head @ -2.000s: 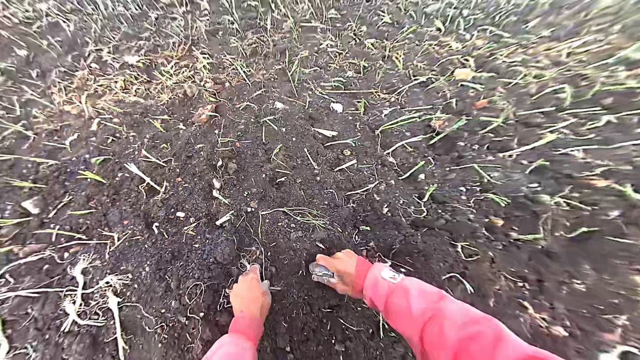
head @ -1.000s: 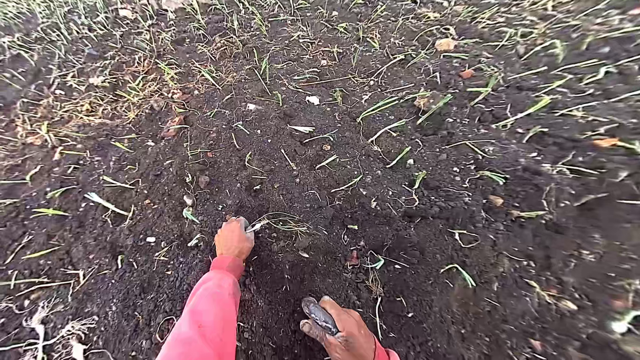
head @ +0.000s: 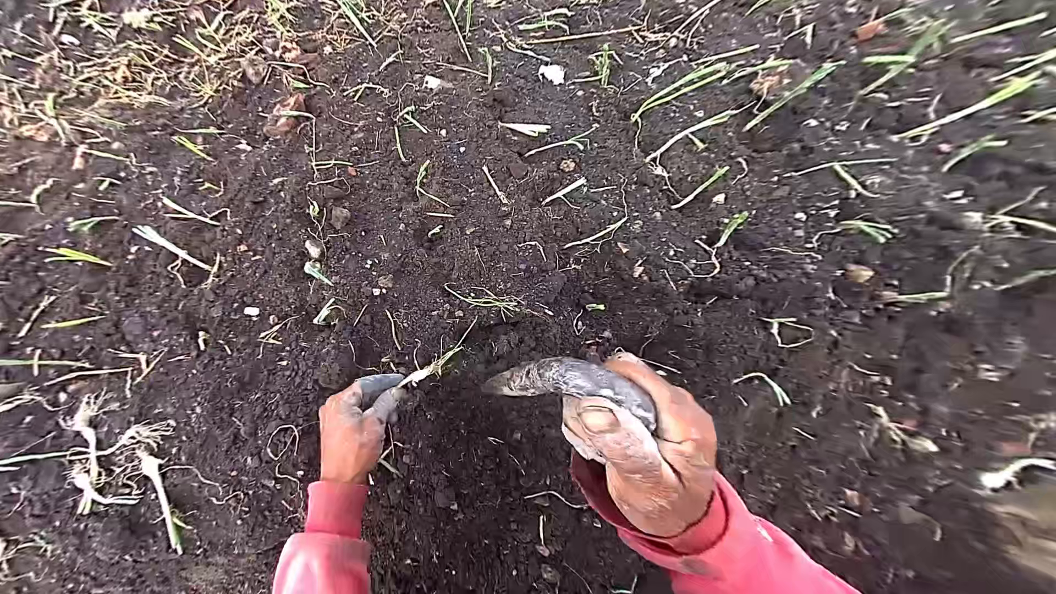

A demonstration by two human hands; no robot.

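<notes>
My left hand (head: 356, 425), in a red sleeve, pinches a small pale plant stalk with roots (head: 431, 368) between thumb and fingers, just above the dark soil (head: 478, 462). To its right, my right hand (head: 648, 450) is closed around a curved, soil-caked tool (head: 577, 381), probably of metal. The tool's pointed end faces left, toward the stalk, with a gap between them. What lies inside the right fist is hidden.
Several pulled plants with white stems and roots (head: 91, 462) lie on the soil at the left. Green cut leaves (head: 689, 87) and dry straw (head: 223, 62) are scattered farther ahead. A stone (head: 338, 217) and small pale bits lie among them.
My right hand has risen from near the soil at the lower edge, still holding the tool. My left hand has drawn back toward me. The view has shifted.
</notes>
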